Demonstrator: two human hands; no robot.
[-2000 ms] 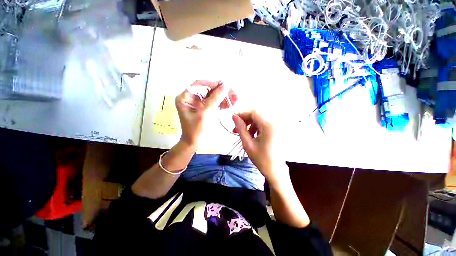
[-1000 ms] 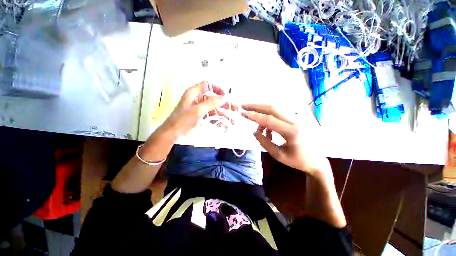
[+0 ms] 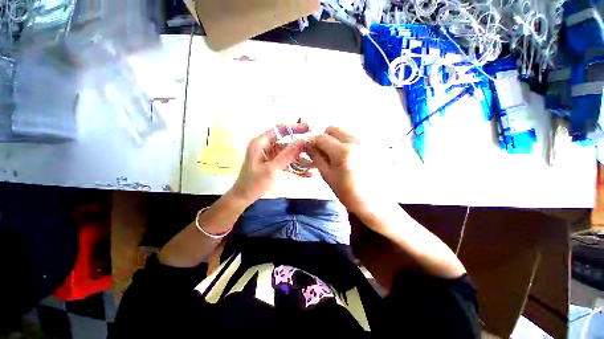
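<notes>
A thin white cable (image 3: 301, 163) is bunched in loops between my two bare hands, above the front edge of the white table. My left hand (image 3: 266, 159) is closed around part of the loops, with its fingers up. My right hand (image 3: 334, 153) pinches the cable with its fingertips close to my left fingertips. The hands touch or nearly touch. The cable's ends cannot be made out, as the fingers hide much of it.
Clear blister trays (image 3: 45, 99) are piled at the left. Yellow sheets (image 3: 222, 151) lie left of my hands. Blue-and-white retail boxes (image 3: 424, 63) lie at right, with a heap of white cables (image 3: 490, 33) behind. A brown carton (image 3: 248, 20) stands at the back.
My right hand has moved left to meet my left hand, and its fingers have closed on the cable. The loops now sit more tightly between the hands, and no loop hangs over the lap.
</notes>
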